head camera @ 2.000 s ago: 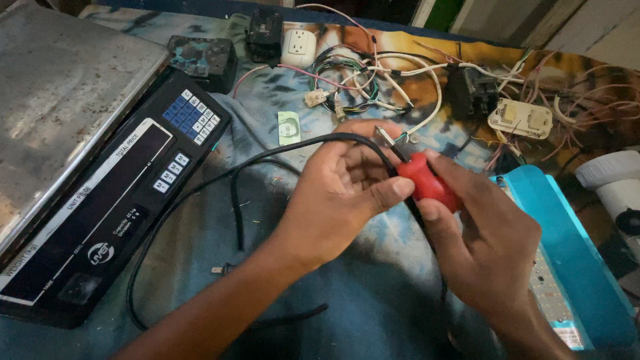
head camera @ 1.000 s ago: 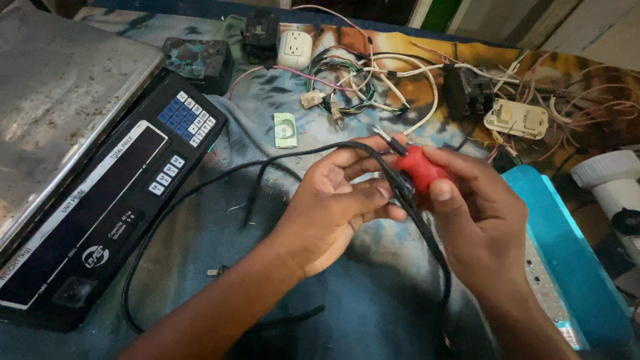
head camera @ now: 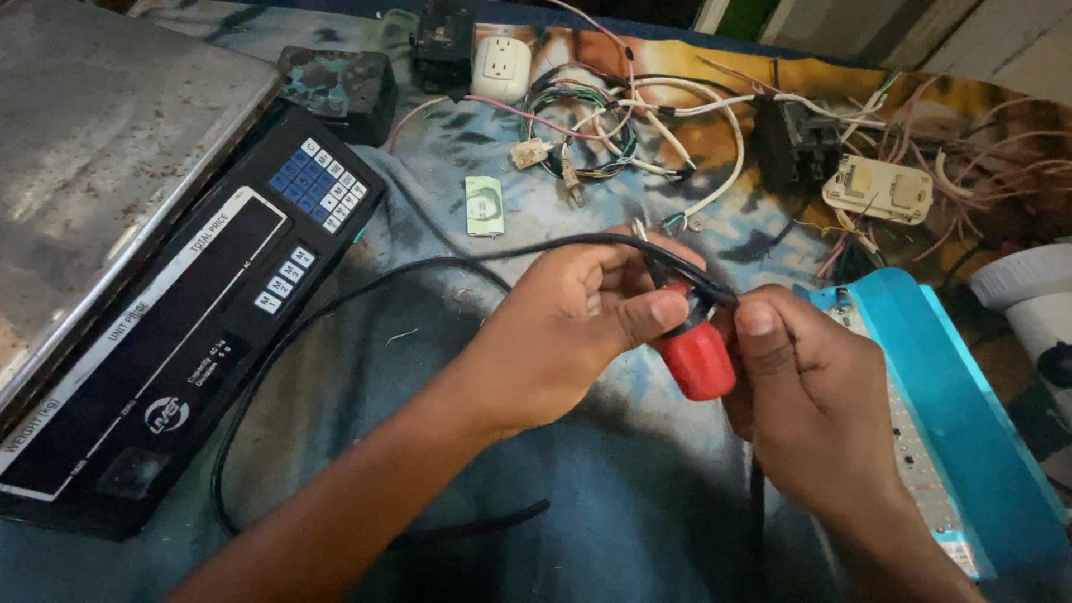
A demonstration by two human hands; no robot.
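My left hand (head camera: 578,327) is closed around a red-handled tool (head camera: 699,360), seemingly a screwdriver, and the black cable (head camera: 578,240) that crosses it. The tool's bulbous red handle hangs below my left thumb, and a metal tip shows above my fingers. Pinched between the thumb and fingers of my right hand (head camera: 796,377) is the black cable, just right of the tool. From my hands the cable loops left across the cloth, and another length hangs down below my right hand. A loose cable end lies on the cloth below my left forearm.
A digital weighing scale (head camera: 176,335) fills the left side. Along the back are a black block (head camera: 339,92), a white outlet (head camera: 501,69), coiled wires (head camera: 578,121), a black box (head camera: 796,146) and a beige switch plate (head camera: 877,189). A blue tray (head camera: 963,419) stands at the right.
The red handle has passed from my right hand's grasp to my left hand's and now points downward. My right hand has shifted onto the cable.
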